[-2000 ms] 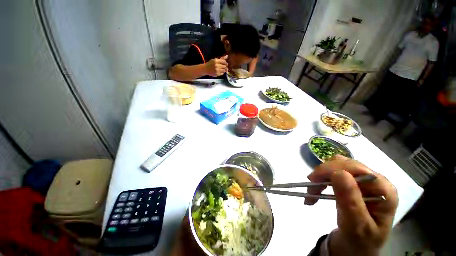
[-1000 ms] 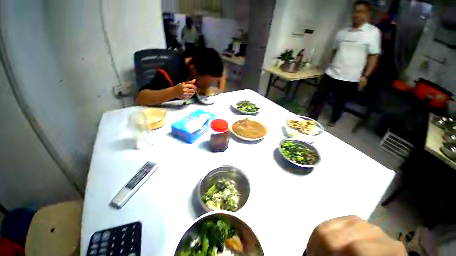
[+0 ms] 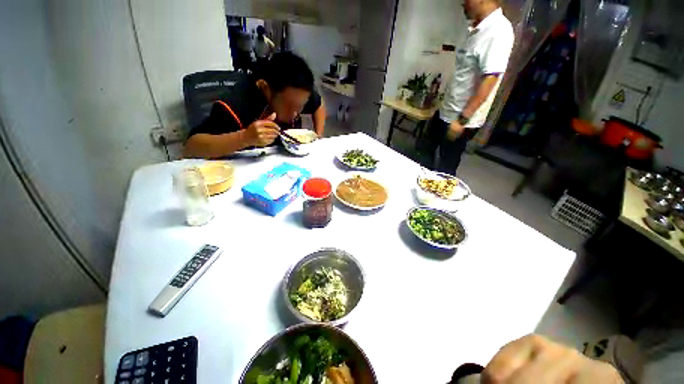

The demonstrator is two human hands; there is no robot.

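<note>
My own steel bowl [image 3: 309, 363] is at the bottom edge, cut off by it, with dark green leaves and an orange-brown lump in it. The small steel side bowl [image 3: 324, 285] stands on the table just beyond, with pale shreds and greens in it. My right hand [image 3: 551, 363] is at the bottom right, blurred and cut off by the edge. Its knuckles show, but its fingertips and any chopsticks are hidden. My left hand is not in view.
A calculator [image 3: 159, 363] and a remote control [image 3: 185, 279] lie at left. A red-lidded jar [image 3: 317, 203], tissue pack [image 3: 276, 188], brown dish [image 3: 361, 193] and bowl of greens [image 3: 436, 227] stand beyond. One person eats across the table; another stands behind.
The view has shifted, and my own bowl now sits lower and partly out of the picture. My right hand has dropped to the bottom edge, and the chopsticks no longer show. The standing person has moved left.
</note>
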